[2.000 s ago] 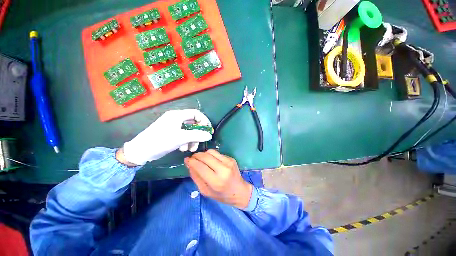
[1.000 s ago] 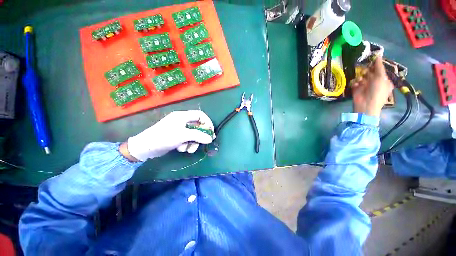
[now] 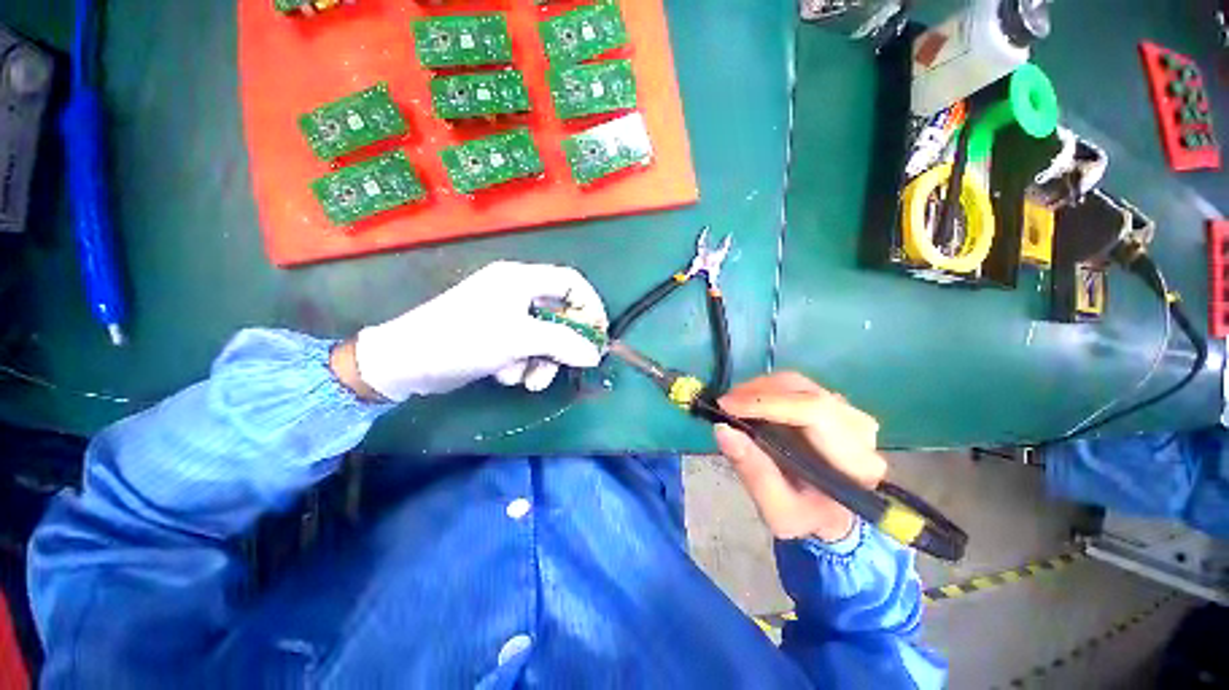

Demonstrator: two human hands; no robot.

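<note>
My left hand [image 3: 472, 337], in a white glove, holds a small green circuit board [image 3: 572, 321] between thumb and fingers, above the bench. My bare right hand [image 3: 802, 452] holds a black soldering iron [image 3: 809, 465] with yellow bands. The iron's metal tip points left and meets the board's right end; whether it touches is too small to tell. A thin silvery solder wire [image 3: 532, 429] trails on the bench below the gloved hand. The orange-red tray [image 3: 445, 232] bears several green boards in rows, beyond the gloved hand.
Side cutters [image 3: 714, 290] lie open just beyond the iron. A blue desoldering pump [image 3: 92, 202] lies at left beside a grey box [image 3: 20, 121]. At right stand a black tool box [image 3: 883, 249] with yellow and green rings, a bottle [image 3: 964, 54] and the iron stand [image 3: 1085, 283].
My right hand has come back from the iron stand at right with the soldering iron, its tip now at the board. The gloved hand still holds the board. The view has shifted.
</note>
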